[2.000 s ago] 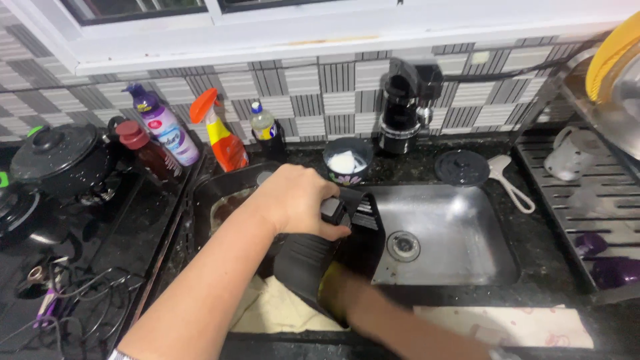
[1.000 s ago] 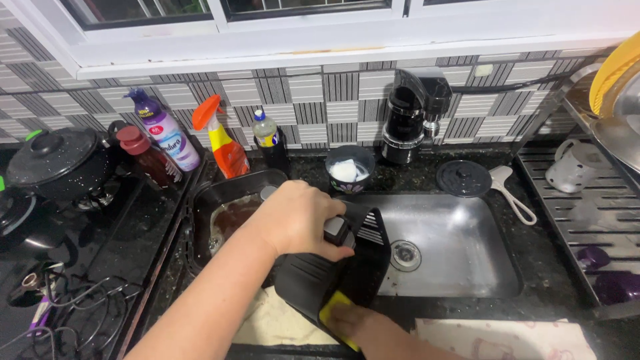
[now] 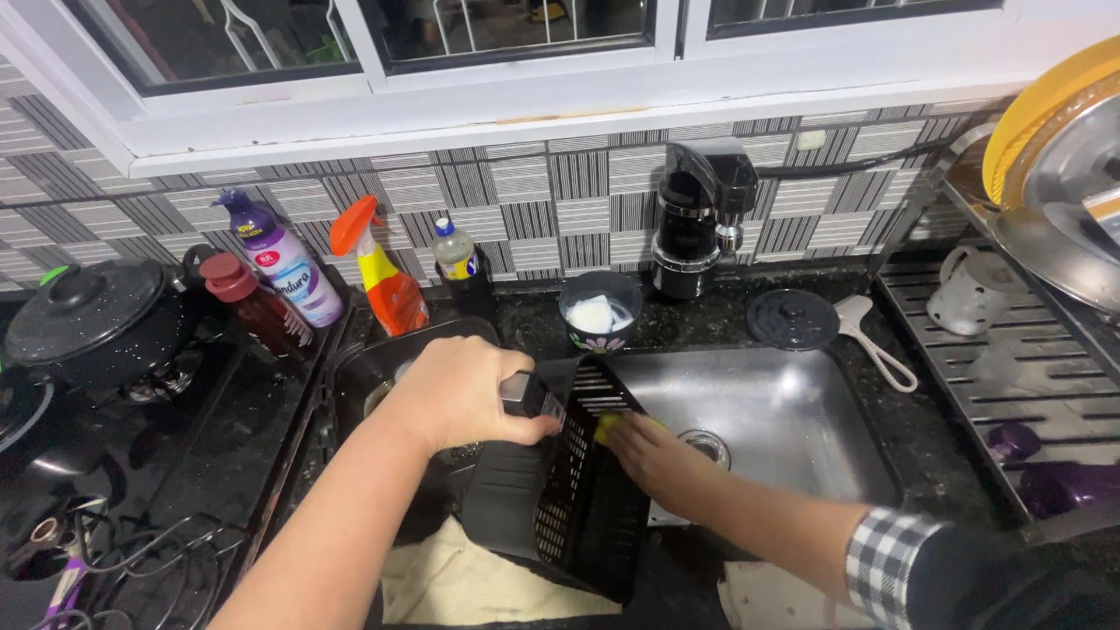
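Note:
My left hand (image 3: 464,394) grips the handle of a black air fryer basket (image 3: 595,507), which is tilted on its side with its slotted bottom facing right. Inside the basket, my right hand (image 3: 647,455) presses a yellow sponge (image 3: 605,427) near the slots; the fingers hide most of the sponge. Behind the basket is a stainless steel sink (image 3: 779,420) with a round drain. A dark tray (image 3: 455,328) lies partly hidden behind my left hand. Under the basket is a cream cloth (image 3: 472,586).
Along the tiled wall stand a red spray bottle (image 3: 394,293), a dish soap bottle (image 3: 459,262), a bowl with white contents (image 3: 599,311) and a black appliance (image 3: 691,227). A stove with a speckled pot (image 3: 96,315) is left; a metal dish rack (image 3: 1006,376) is right.
My right hand with the yellow sponge has moved up from the basket's lower edge to near its slotted bottom. My left hand keeps its grip on the handle.

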